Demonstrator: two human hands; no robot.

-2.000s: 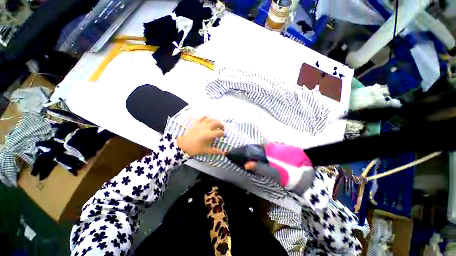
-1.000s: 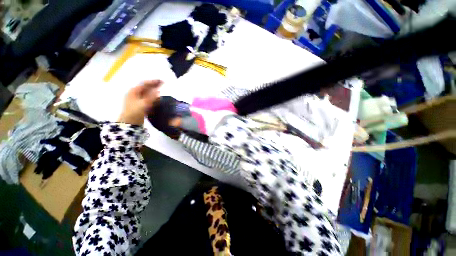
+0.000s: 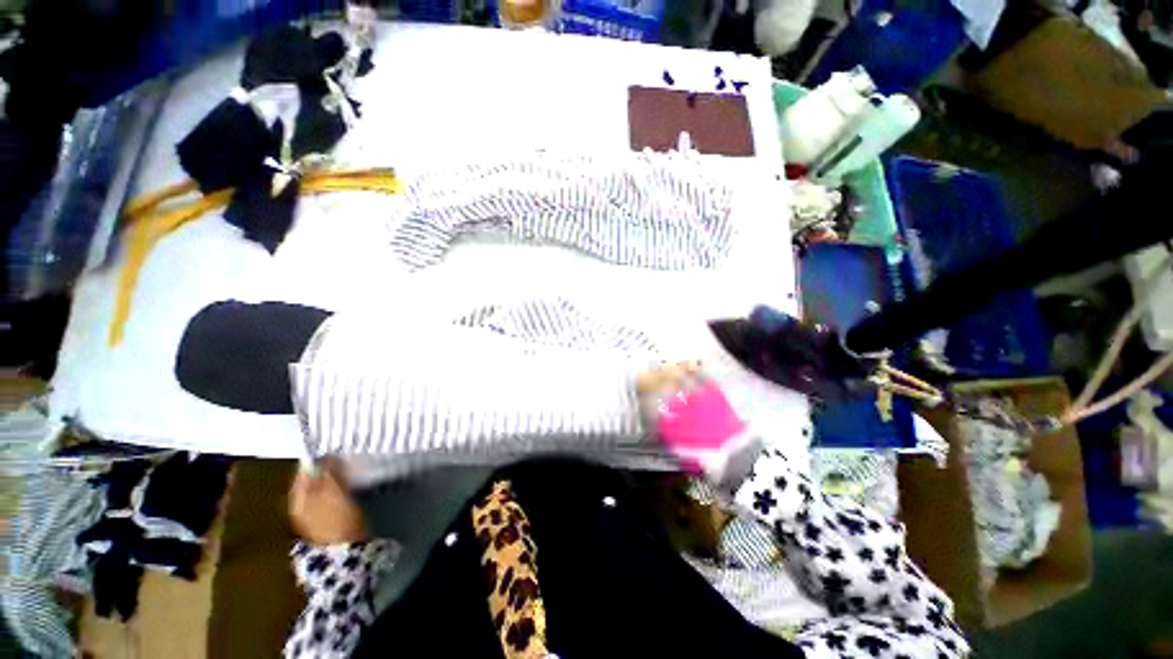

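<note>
A striped garment piece (image 3: 463, 397) is drawn over the black sleeve board (image 3: 245, 354), whose rounded end shows at the left. My left hand (image 3: 327, 502) is at the cloth's lower left edge, fingertips hidden, grip not clear. My right hand (image 3: 692, 418), in a pink and grey mitt, is on the cloth's right end, blurred; its grip is unclear. The iron (image 3: 785, 350) stands at the table's right edge, away from my hand. Another striped piece (image 3: 579, 213) lies behind the board.
Tied black pieces (image 3: 264, 142) lie on yellow strips (image 3: 154, 238) at the far left. A brown pad (image 3: 691, 121) is at the back right. A green basket (image 3: 875, 206) with white bottles and a cardboard box (image 3: 1068, 502) are at the right. The black hose (image 3: 1003, 277) hangs right.
My right hand has let go of the iron, which is now at the right edge, and moved to the cloth's right end. My left hand has moved down to the cloth's near edge.
</note>
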